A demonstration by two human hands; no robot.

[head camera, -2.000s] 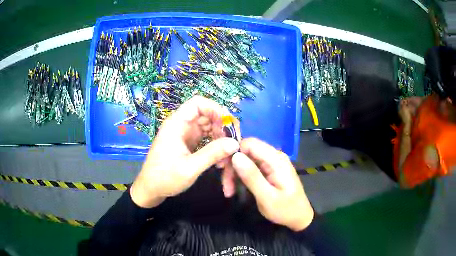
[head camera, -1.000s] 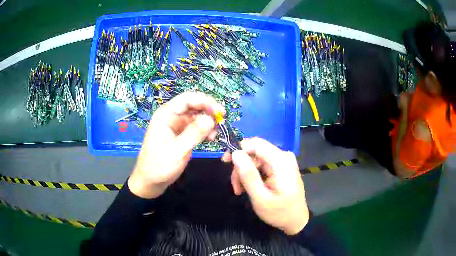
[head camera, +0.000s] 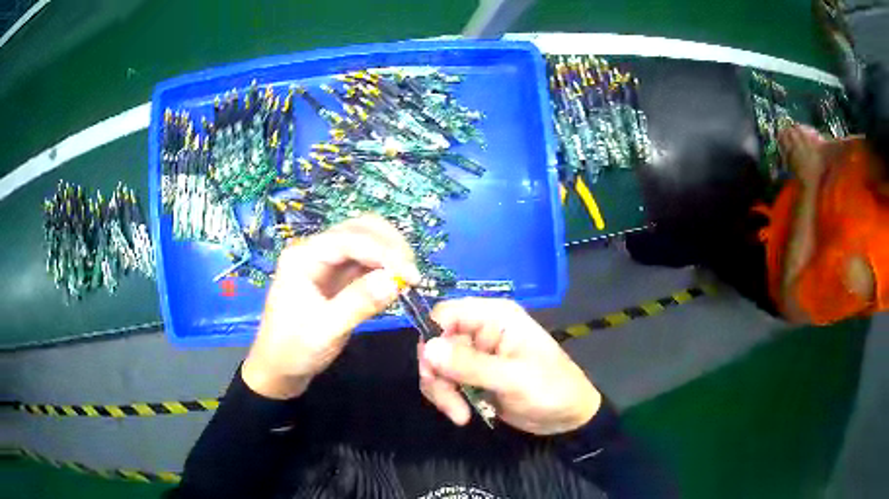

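My left hand [head camera: 327, 302] pinches the yellow band [head camera: 401, 283] at the wire end of a circuit board unit, over the near edge of the blue tray [head camera: 517, 224]. My right hand [head camera: 512, 365] holds the same unit farther down. Thin dark and pale lead wires [head camera: 419, 314] run between the two hands. The green circuit board [head camera: 482, 405] shows below my right fingers, and its middle is hidden by them. Many similar circuit boards [head camera: 409, 161] with yellow-banded tips lie piled in the tray.
More boards lie left [head camera: 96, 239] and right [head camera: 597, 117] of the tray. Yellow-orange pliers [head camera: 590, 204] lie at its right, beside a black mat [head camera: 697, 127]. A person in orange [head camera: 829, 234] works at the far right. A red mark [head camera: 229, 287] shows in the tray.
The view has shifted and tilted, with the tray now lower and to the left. My hands have moved lower with the unit, and its green board end now shows below my right hand.
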